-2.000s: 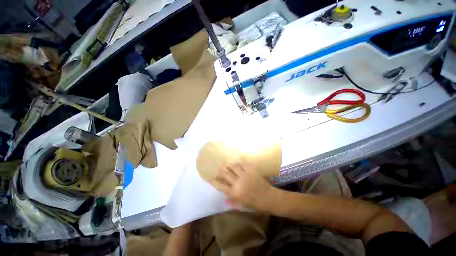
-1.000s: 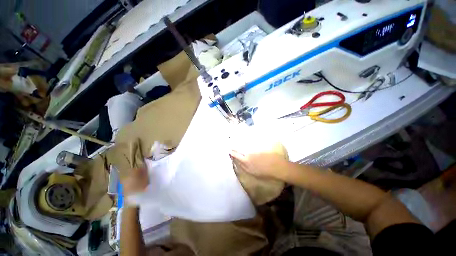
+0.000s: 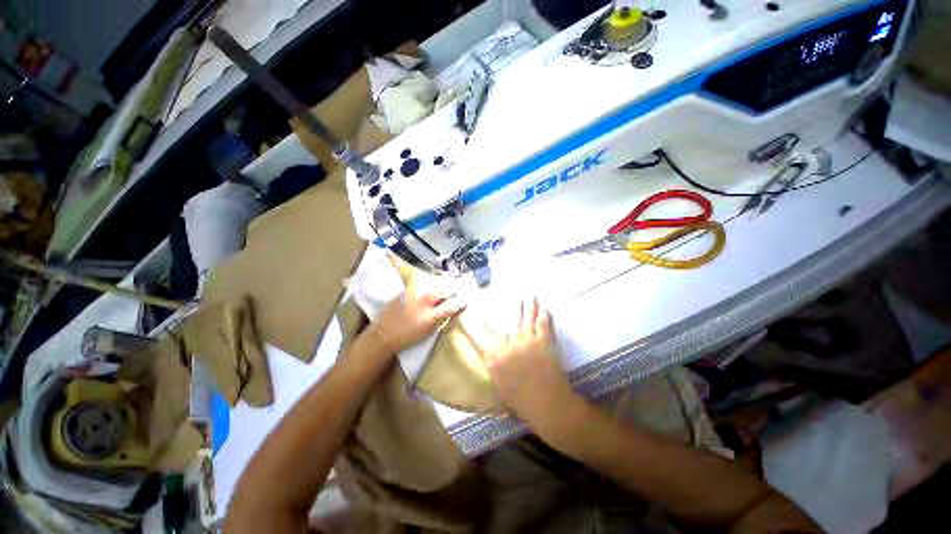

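A tan cloth panel (image 3: 459,370) with white lining (image 3: 378,292) lies under both hands in front of the sewing machine (image 3: 615,146). My left hand (image 3: 412,313) is on the white and tan cloth close to the needle area (image 3: 464,261), its fingers at the cloth. My right hand (image 3: 525,360) lies on the tan panel's right side, fingers spread and pointing at the needle area. Lamp glare washes out the cloth between the hands. More brown cloth (image 3: 401,448) hangs over the table edge towards the lap.
Scissors with red and yellow loops (image 3: 673,229) lie right of the needle. Small metal tools (image 3: 777,183) lie by a black cable. A large tan panel (image 3: 282,271) lies left of the machine head. A yellow disc in a white ring (image 3: 94,430) is at far left.
My left hand has moved from the left cloth up to the needle area. The white lining no longer spreads across the front; the cloth is drawn in near the needle. The camera view has shifted.
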